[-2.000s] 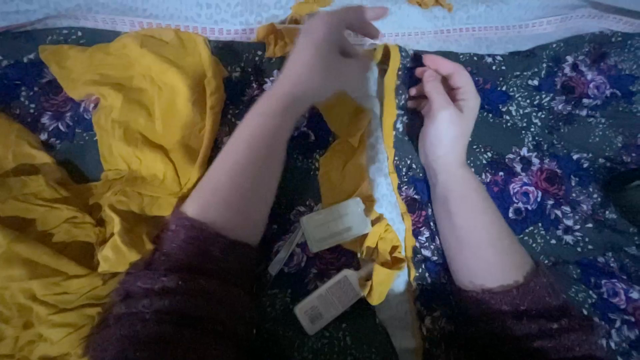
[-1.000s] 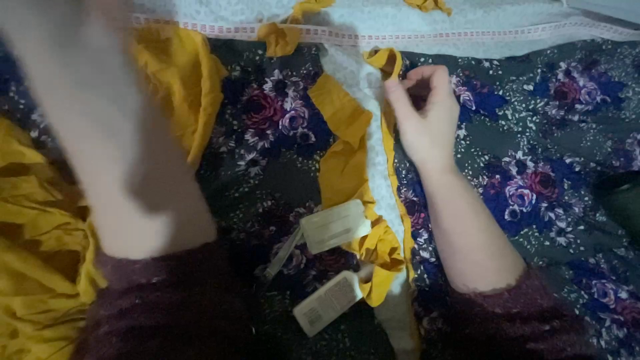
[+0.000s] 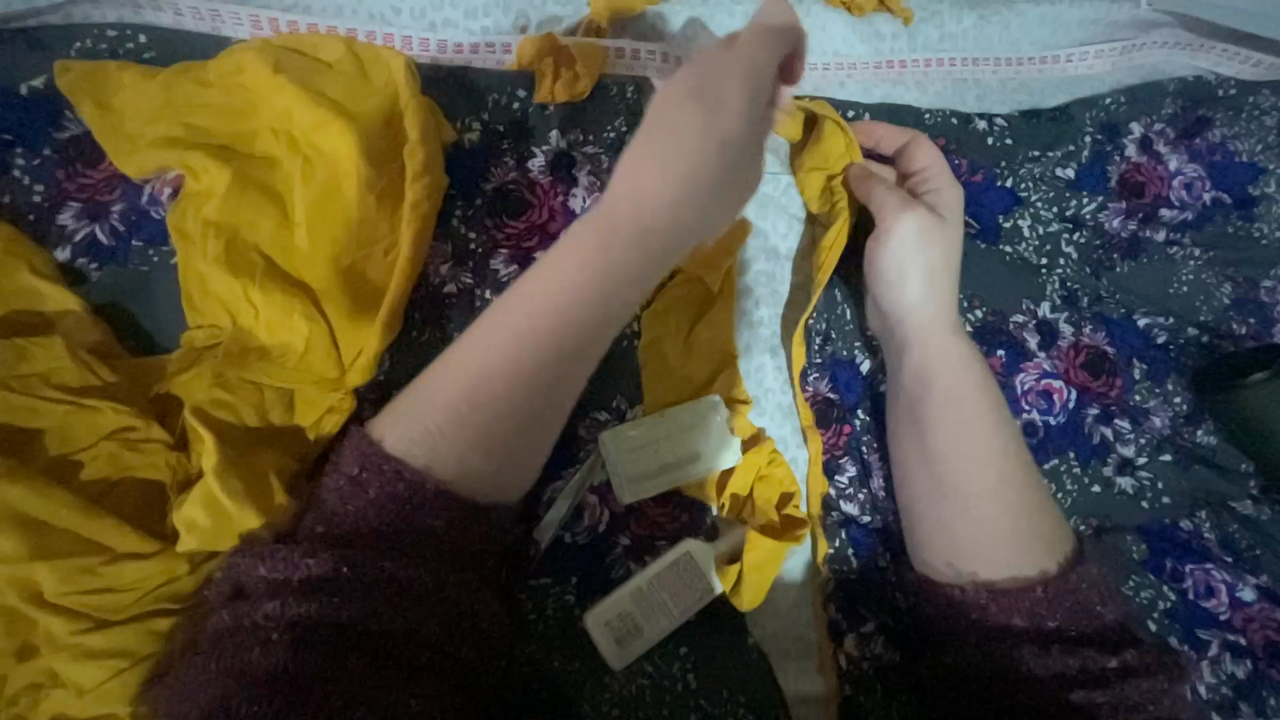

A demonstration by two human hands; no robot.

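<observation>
My right hand (image 3: 908, 225) pinches the upper part of a narrow yellow fabric strip (image 3: 826, 200) between thumb and fingers. Close to the strip's top end is my left hand (image 3: 715, 125), its fingertips partly hidden, so its hold cannot be made out. Beneath the strip runs a long pale patterned fabric piece (image 3: 772, 330). Yellow scraps (image 3: 695, 340) lie along its left side, with a cream tag (image 3: 670, 448) and a second printed tag (image 3: 655, 603) by the bunched lower scrap. A large crumpled yellow cloth (image 3: 300, 190) spreads at the left.
A white tape measure (image 3: 930, 66) stretches across the top over pale patterned fabric (image 3: 1010, 35). Small yellow scraps (image 3: 560, 68) rest on and above it. Dark floral fabric (image 3: 1090, 450) lies underneath everything, and a dark object (image 3: 1240, 400) sits at the right edge.
My left hand was over the large yellow cloth at the upper left one second ago and is now back by the strip's top. The strip's upper end has shifted and looks wider.
</observation>
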